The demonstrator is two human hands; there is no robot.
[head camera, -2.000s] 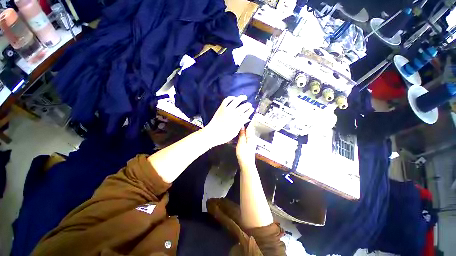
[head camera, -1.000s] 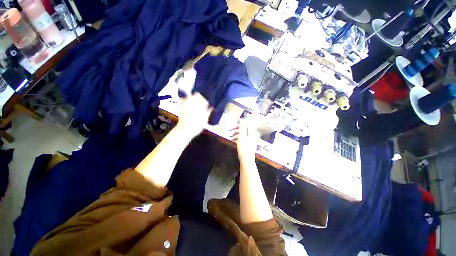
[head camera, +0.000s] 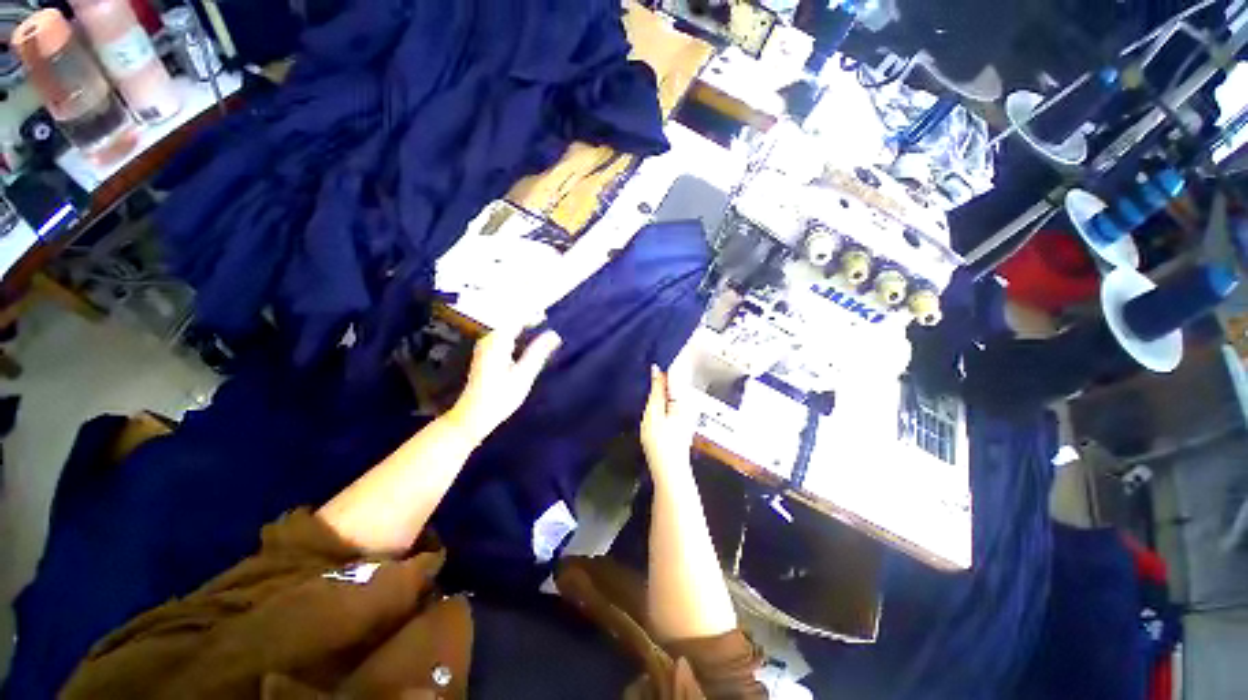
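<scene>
A navy garment piece (head camera: 602,342) runs from the needle area of the overlock machine (head camera: 855,246) down over the table edge towards my lap. A white label (head camera: 553,531) shows on its lower part. My left hand (head camera: 504,380) is at the cloth's left edge, thumb spread from the fingers, with no cloth visibly pinched. My right hand (head camera: 667,413) is at the cloth's right edge, below the needle area. Its fingers point up; glare hides whether they grip the cloth. The grey fabric plate (head camera: 694,200) lies beside the cloth's upper end.
A large navy pile (head camera: 411,164) lies left of the machine, beside a tan board (head camera: 578,185). Bottles (head camera: 126,62) stand on the upper left side table. Thread cones (head camera: 1180,304) are at far right. An open bin (head camera: 808,554) sits under the table's brown edge (head camera: 835,513).
The garment's bunched part has moved off the table towards my lap, uncovering the white surface and tan board. My left hand has moved down and left. The label has come into view.
</scene>
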